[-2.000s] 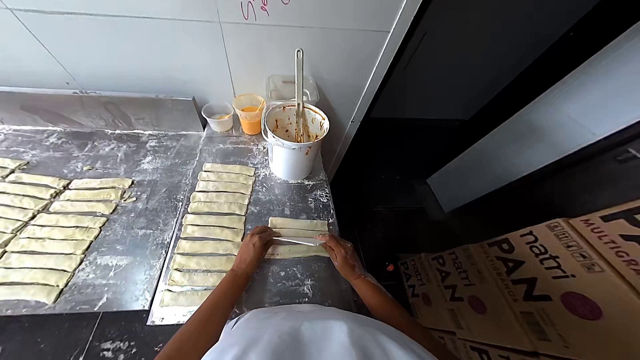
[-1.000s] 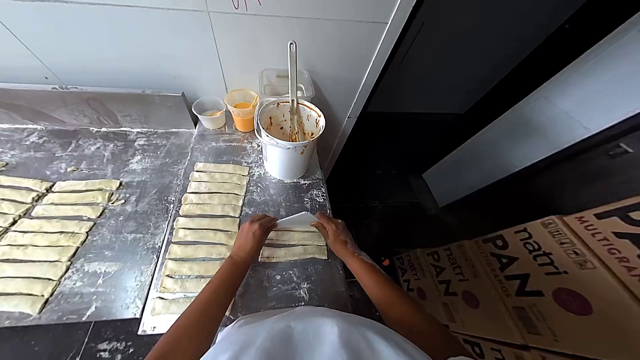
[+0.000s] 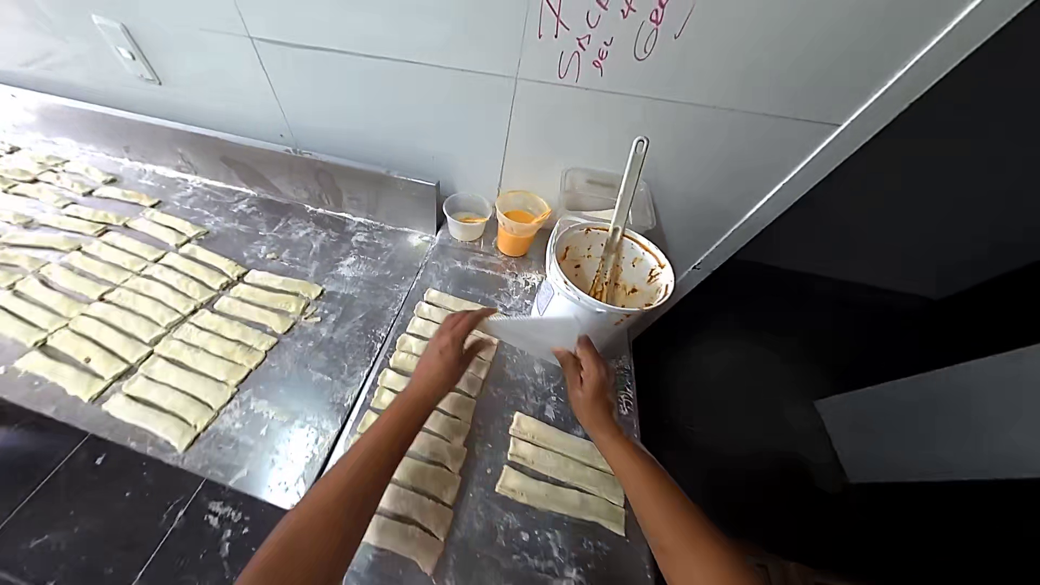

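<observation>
A thin white plastic dough scraper (image 3: 535, 331) with a toothed edge is held up between my two hands, in front of the white bucket. My left hand (image 3: 448, 351) pinches its left end, above the column of filled dough strips (image 3: 426, 479). The scraper's right end is in the fingers of my right hand (image 3: 588, 380). Nearer to me, on the floured steel table (image 3: 487, 536), three dough strips (image 3: 565, 467) lie side by side below my right hand, not touched by it.
The white bucket (image 3: 601, 276), smeared inside, holds a long-handled utensil (image 3: 626, 191). Beside it stand a cup of orange liquid (image 3: 517, 227), a small clear cup (image 3: 466, 219) and a clear container (image 3: 601, 191). Many dough strips (image 3: 162, 325) cover the left table. A wall stands behind.
Both hands have lifted the scraper away from the short group of strips, forward toward the bucket. The view has shifted left and closer. Three strips now lie separated where the hands were working.
</observation>
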